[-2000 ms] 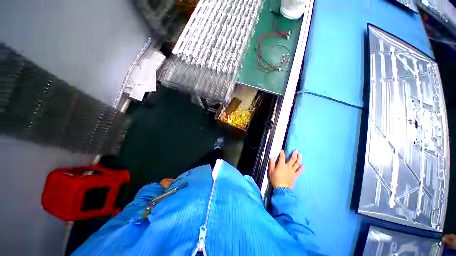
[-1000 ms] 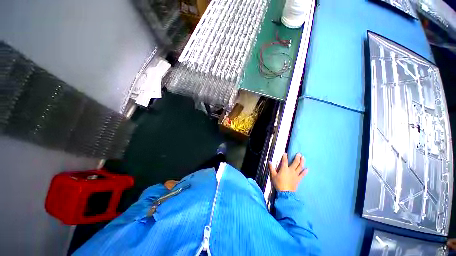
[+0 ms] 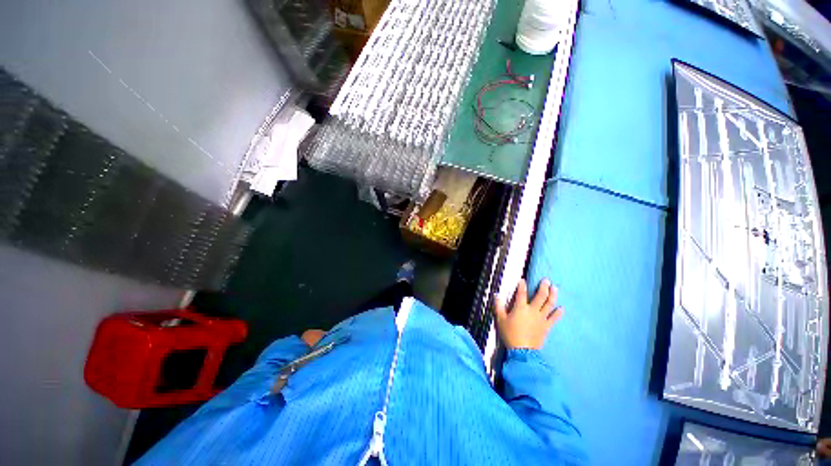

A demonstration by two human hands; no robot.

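Note:
My right hand (image 3: 528,315) rests on the near edge of the blue foam pad (image 3: 597,264), beside the pale side rail (image 3: 519,241). Its fingers are spread and it holds nothing. Of my left hand (image 3: 312,338) only a small bit of skin shows past my blue smock at the lower middle; its fingers are hidden. A large silver metal back plate (image 3: 743,246) with pressed ribs and a black edge lies on the pads at the right, away from my right hand. Part of another plate (image 3: 738,448) shows below it, cut off by the picture's edge.
A green bench (image 3: 465,150) at the top holds ridged silvery trays (image 3: 410,77), a reddish-dark cable coil (image 3: 493,111) and a white roll (image 3: 538,25). Below is a box with yellow pieces (image 3: 439,225). A red stool (image 3: 155,357) stands lower left. Another person's fingertips (image 3: 824,450) show at the right edge.
The view has shifted slightly, so the bench, trays and box sit a little lower and further right. My right hand stays spread on the pad by the rail.

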